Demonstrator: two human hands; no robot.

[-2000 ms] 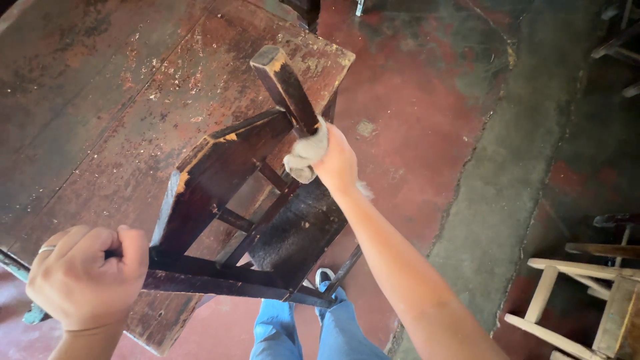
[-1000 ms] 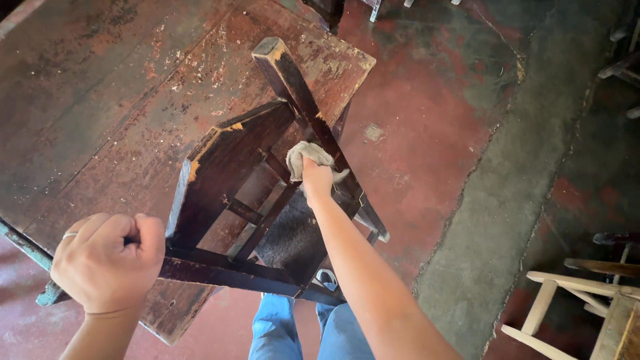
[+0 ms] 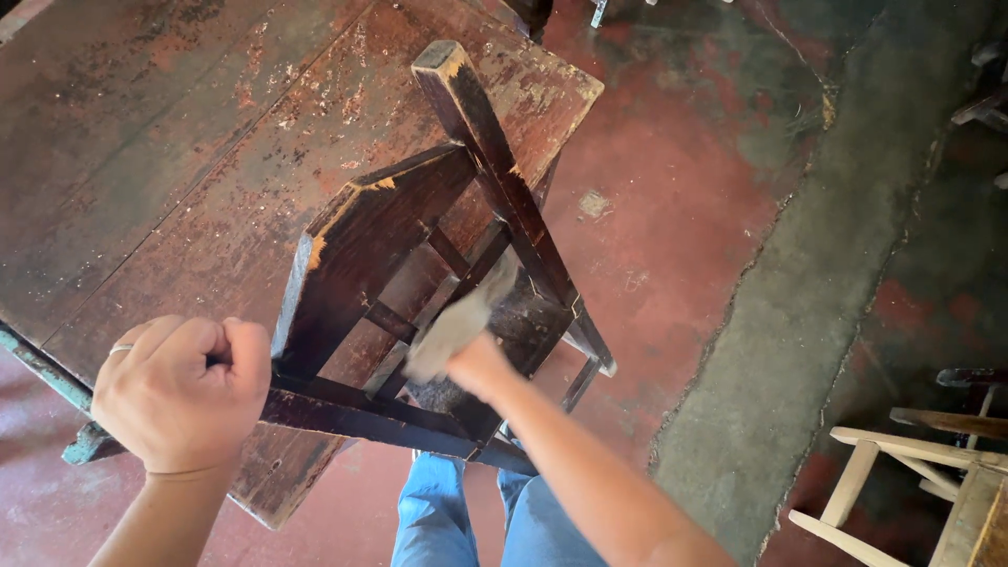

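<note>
A dark wooden chair with worn, bare edges stands tilted in front of me, its backrest toward the camera. My left hand, with a ring on one finger, is closed around the end of the chair's left back post, whose top it hides. A light grey cloth, blurred, is in my right hand, at the lower rails of the backrest above the chair's dark seat. The fingertips of my right hand are partly hidden by the cloth.
A worn wooden table with flaking paint lies behind and left of the chair. Pale wooden furniture stands at the lower right on the red floor, which has a grey cement strip.
My right hand with the cloth has moved from the right back post down to the rails near the seat. My left hand keeps its hold on the left post.
</note>
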